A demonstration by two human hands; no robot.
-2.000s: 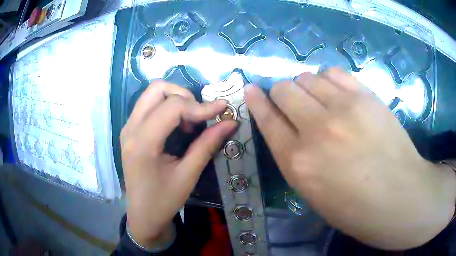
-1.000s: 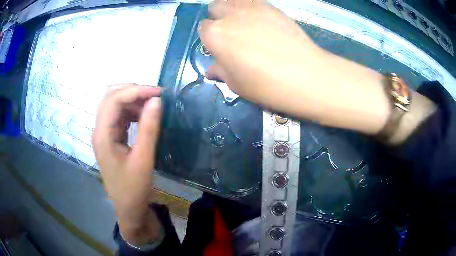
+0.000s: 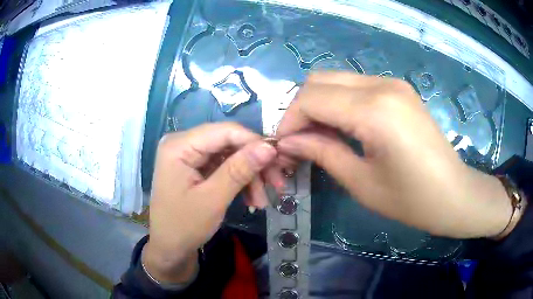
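Note:
The small round component (image 3: 270,141) shows as a thin gold-coloured edge between the fingertips of both hands, mostly hidden. My left hand (image 3: 204,181) pinches it from the left with thumb and index finger. My right hand (image 3: 374,146) pinches it from the right. The silver-grey fixture bar (image 3: 299,225) lies under the fingertips, running down toward my lap. Several round parts sit in a row of seats along it; the upper seats are partly covered by my fingers. The clear blister tray (image 3: 196,114) lies beneath the bar and hands, with curved moulded pockets.
A white glossy patterned sheet or tray (image 3: 87,105) lies at the left. A pale rail (image 3: 444,49) curves behind the blister tray. Another bar with round seats (image 3: 497,20) lies beyond it at the upper right. Red cloth shows near my lap.
My right hand has come back from the tray's upper left to the bar. My left hand has moved right to meet it, and both now pinch the round component. The view has shifted.

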